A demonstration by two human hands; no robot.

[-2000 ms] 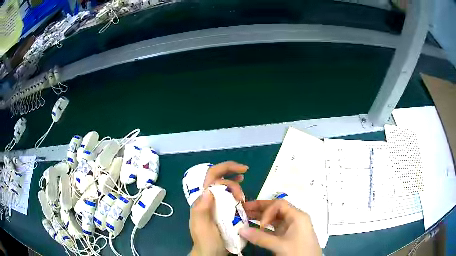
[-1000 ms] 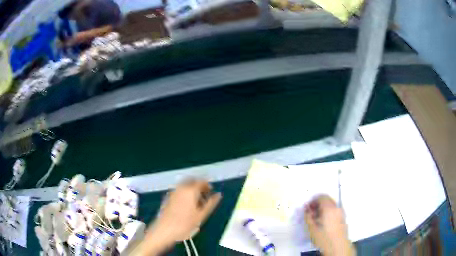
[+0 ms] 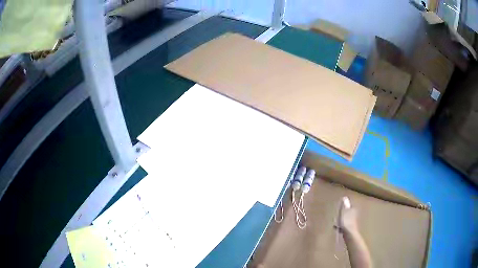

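My right hand (image 3: 348, 217) is over the open brown carton (image 3: 390, 222), blurred, with a pale spot at its fingertips. A thin cord-like line shows at its left side; I cannot tell whether the hand holds a piece. Two slim white pieces with blue bands (image 3: 303, 179) lie side by side at the carton's left end, their white cord loops hanging towards me. My left hand is not clearly in view.
White papers (image 3: 225, 136), a printed form (image 3: 141, 230) and yellow paper (image 3: 89, 248) lie on the green bench. Brown cardboard sheets (image 3: 278, 84) lie behind them. A grey post (image 3: 99, 84) stands at left. Stacked cartons (image 3: 388, 76) stand on the blue floor (image 3: 401, 149).
The view has swung right, from the bench and white heap to the carton. My right hand has moved from the papers to over the carton; my left hand has left clear view.
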